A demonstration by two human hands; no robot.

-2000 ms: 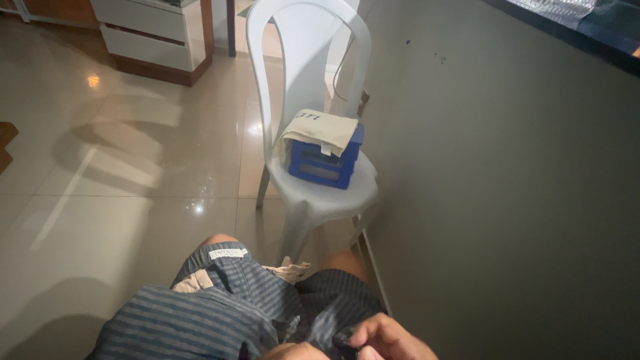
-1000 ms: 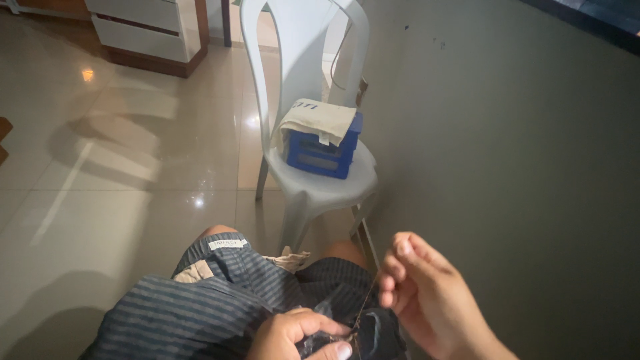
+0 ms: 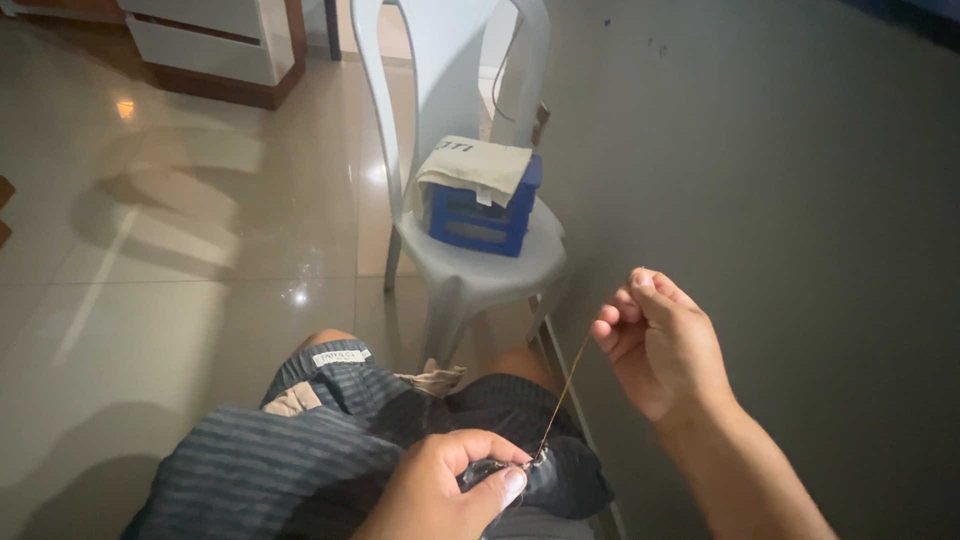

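Striped dark fabric [image 3: 285, 465], with a sewn label at one end, lies across the lap. My left hand [image 3: 457, 480] pinches a gathered edge of it between thumb and index finger. From that edge a thin brownish thread [image 3: 568, 382] runs taut, up and to the right, to my right hand [image 3: 664, 337]. The right thumb and index finger are closed on the thread's upper end, beside the wall and above the lap. Whether a needle is between those fingertips cannot be told.
Ahead stands a white plastic chair [image 3: 487, 277] bearing a blue plastic crate [image 3: 480, 225] with a folded cream cloth [image 3: 480, 165] on top. A grey wall [image 3: 750, 187] rises close on the right. A white drawer cabinet [image 3: 210, 37] is at the back left, on glossy floor tiles [image 3: 292, 225].
My right hand, low at the lap two seconds ago, has risen up and to the right, drawing the thread out. My left hand has come into fuller view at the fabric.
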